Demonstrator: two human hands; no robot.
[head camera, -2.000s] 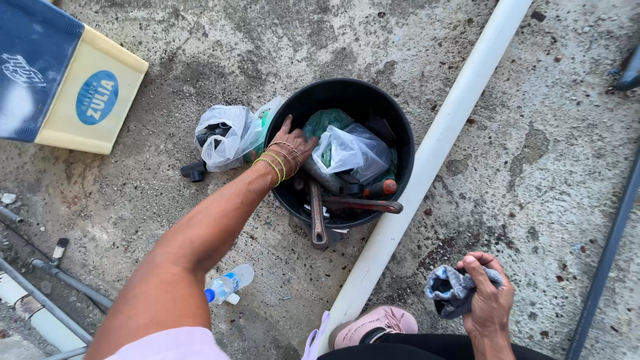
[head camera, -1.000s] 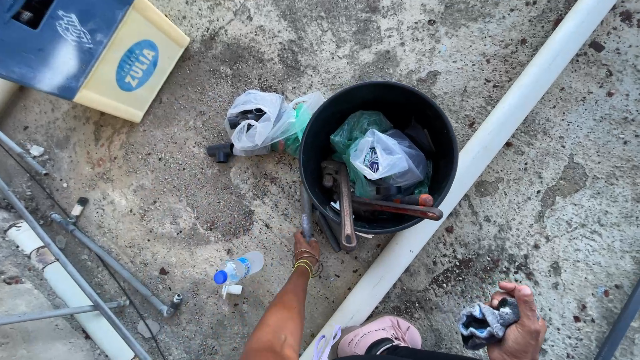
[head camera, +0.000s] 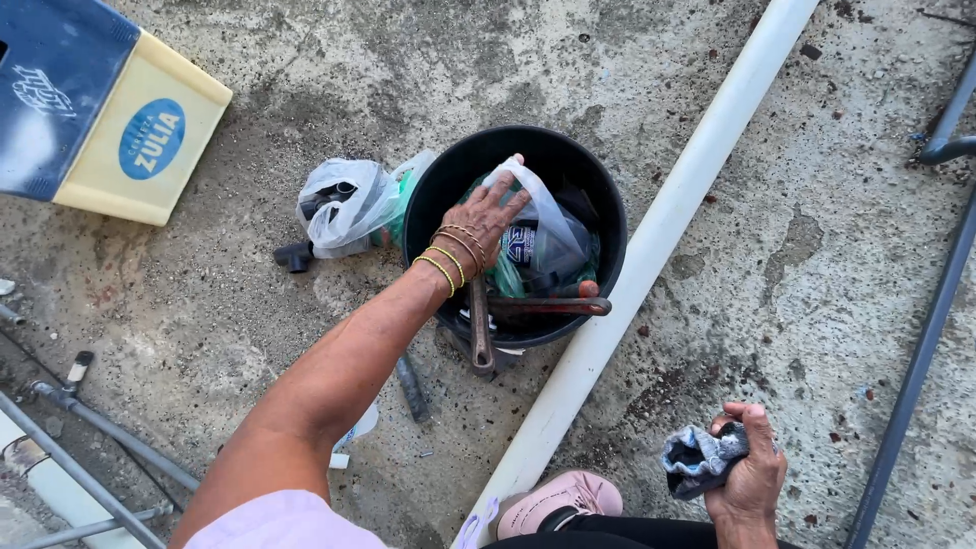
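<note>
My left hand (head camera: 484, 221) reaches into a black bucket (head camera: 515, 137), its fingers on the rim of a white translucent plastic bag (head camera: 560, 244); whether they pinch it is unclear. Inside the bag a container with printed writing shows. Green plastic lies around the bag. Two rusty wrench handles, one upright in the picture (head camera: 480, 328) and one reddish and level (head camera: 549, 306), stick out over the bucket's near rim, beside an orange-tipped tool (head camera: 587, 289). My right hand (head camera: 751, 465), low on the right, holds a bunched grey and black cloth (head camera: 698, 457), possibly a work glove.
A white pipe (head camera: 671, 221) runs diagonally past the bucket's right side. Left of the bucket lie a bag of fittings (head camera: 354, 202) and a black elbow fitting (head camera: 294, 257). A short grey pipe (head camera: 412, 389), a partly hidden bottle (head camera: 364, 427), metal tubes (head camera: 114, 435) and a blue-yellow crate (head camera: 145, 130) surround it.
My left hand has moved from the grey pipe beside the bucket into the bucket, onto the white bag. The short pipe now lies on the ground. My right hand still holds the cloth.
</note>
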